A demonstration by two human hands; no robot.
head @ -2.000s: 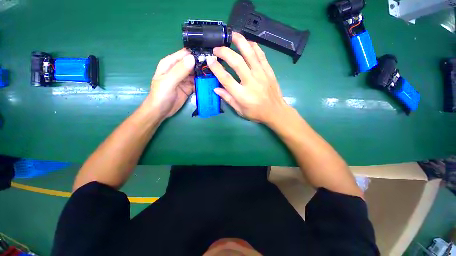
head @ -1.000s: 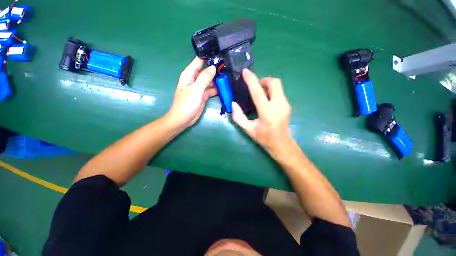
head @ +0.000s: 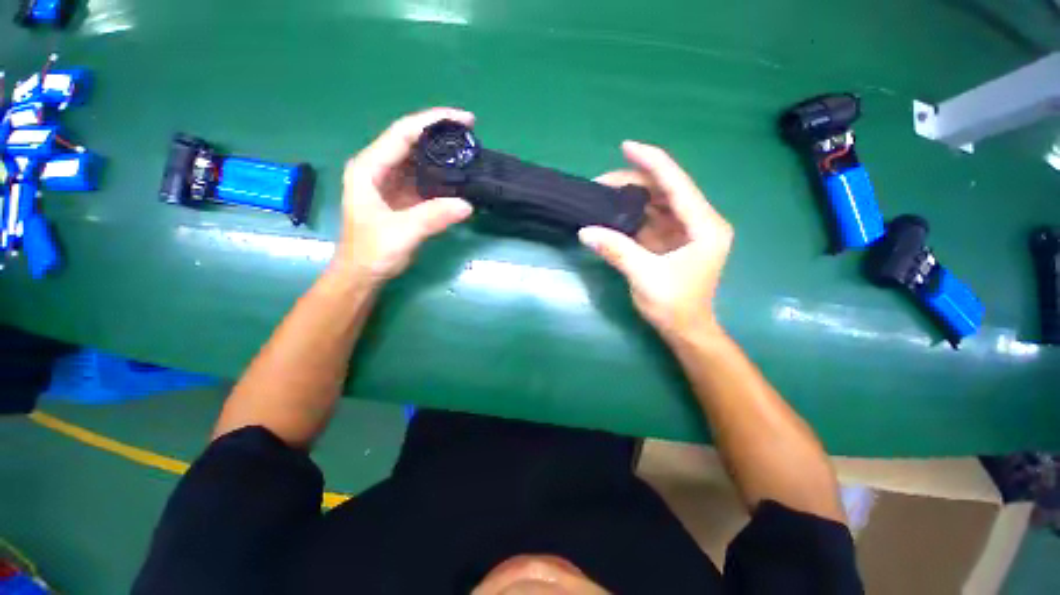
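Note:
A closed device (head: 535,192), all black with no blue showing, is held above the bench, turned sideways with its round ribbed end at the left. My left hand (head: 389,198) grips that round end, thumb below and fingers over the top and behind. My right hand (head: 674,238) grips the other end, thumb on the near edge and fingers around the far side. The seam between the parts is too blurred to tell.
A half-built device (head: 250,183) lies at left. Two more, one upper (head: 843,174) and one lower (head: 926,279), lie at right near a grey bracket (head: 1000,110). Loose battery packs (head: 47,157) are heaped at far left. A shell carton (head: 930,529) stands below the bench edge (head: 523,422).
The black shell now covers the blue pack. The device has turned from upright to sideways, and my right hand has moved from its side to its right end.

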